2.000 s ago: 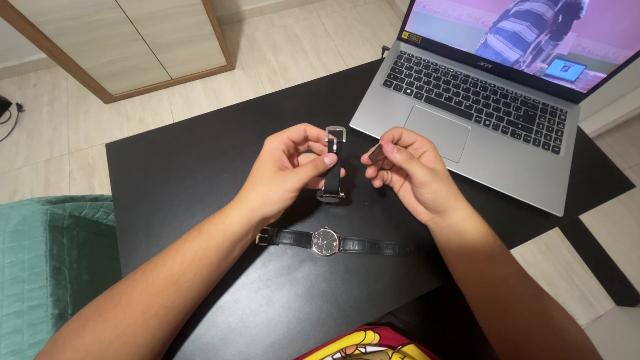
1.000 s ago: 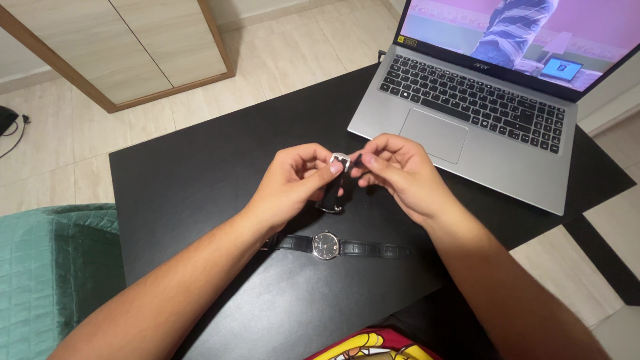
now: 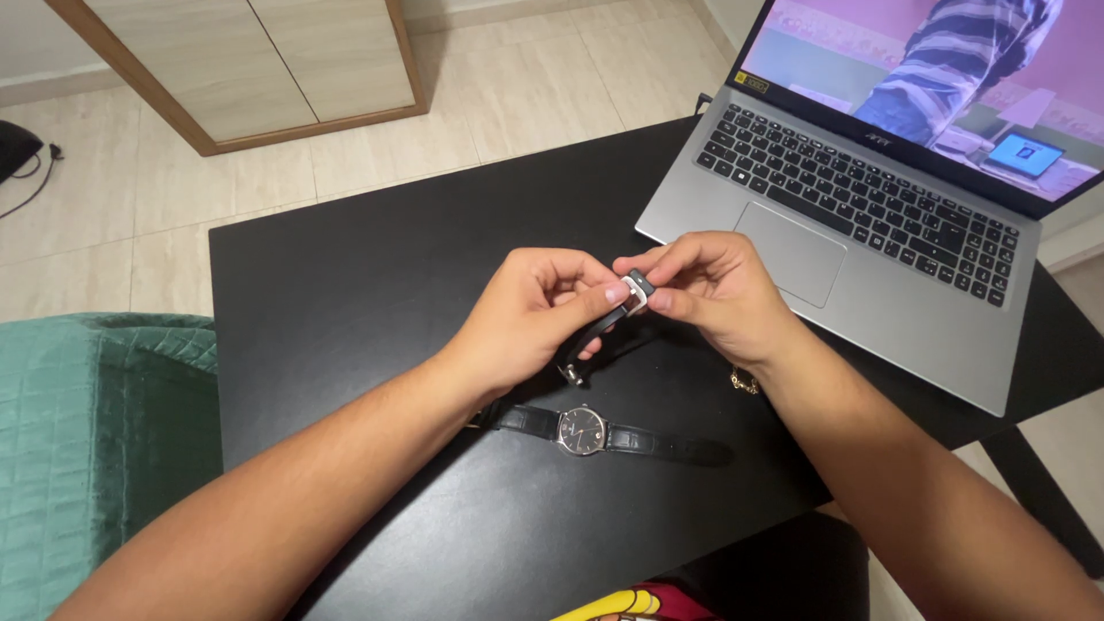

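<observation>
My left hand pinches a black watch strap near its silver buckle, thumb on top. The strap's lower end with a metal part hangs below the fingers. Against the buckle, my right hand holds a strap end between thumb and fingers; how far it passes through the buckle cannot be told. Below both hands, a second wristwatch with a dark round dial lies face up on the table, its black leather strap spread out sideways and its left end partly behind my left wrist.
An open Acer laptop stands on the right of the black table. A green quilted cover is at the left, a wooden cabinet beyond the table. A black cable lies on the floor.
My right hand has moved left from apart to meet my left hand at the buckle. The held strap, upright two seconds ago, now slants. The second wristwatch has stayed on the table.
</observation>
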